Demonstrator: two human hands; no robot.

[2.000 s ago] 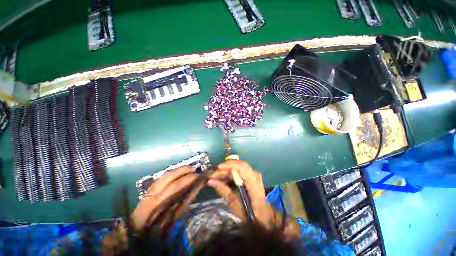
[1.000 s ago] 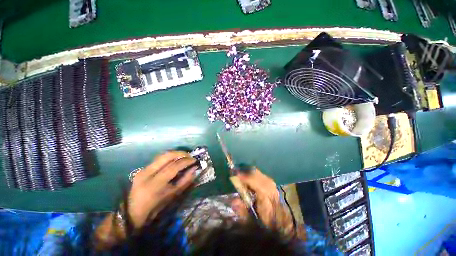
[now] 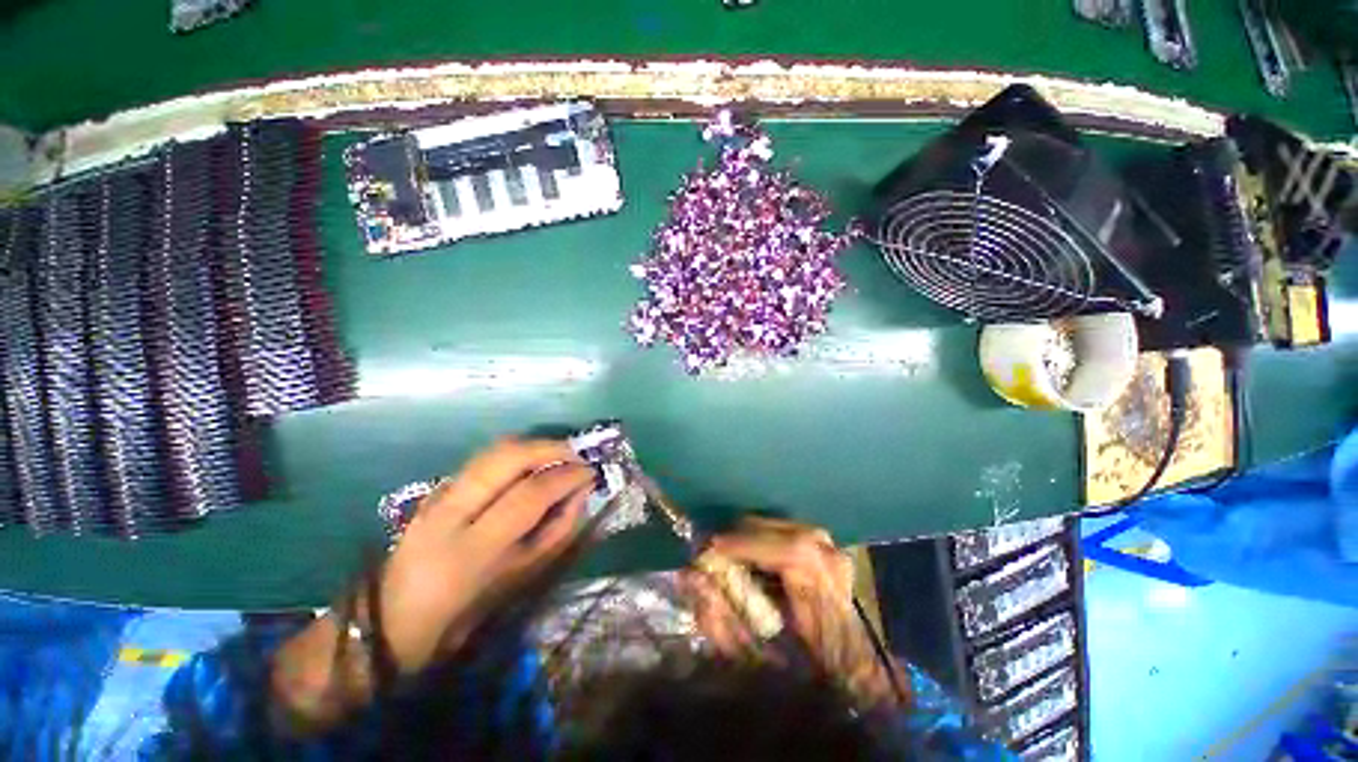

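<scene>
A silver phone board assembly [image 3: 620, 500] lies on the green bench near its front edge, mostly hidden under my left hand. My left hand [image 3: 499, 529] rests over it with the fingers bent near its right end; whether they pinch a small part or wire cannot be told. My right hand [image 3: 789, 588] holds a soldering iron [image 3: 745, 596] by its pale tan grip. The iron's thin metal tip points up and left to the board's right end, at or very near it. Hair at the bottom hides part of the forearms.
Small purple-pink parts [image 3: 745, 261] are heaped mid-bench. Another board assembly [image 3: 521, 174] lies behind. Dark ribbed strips [image 3: 164, 328] are at left. A fan [image 3: 976, 256], white-yellow cup [image 3: 1060, 362] and scorched pad [image 3: 1139, 432] are at right, a slotted tray [image 3: 961, 633] lower right, conveyor [image 3: 894, 37] beyond.
My right hand first drew the iron back from the left fingers, then brought its tip to the board's right end. The left hand stays over the board. The view has shifted slightly.
</scene>
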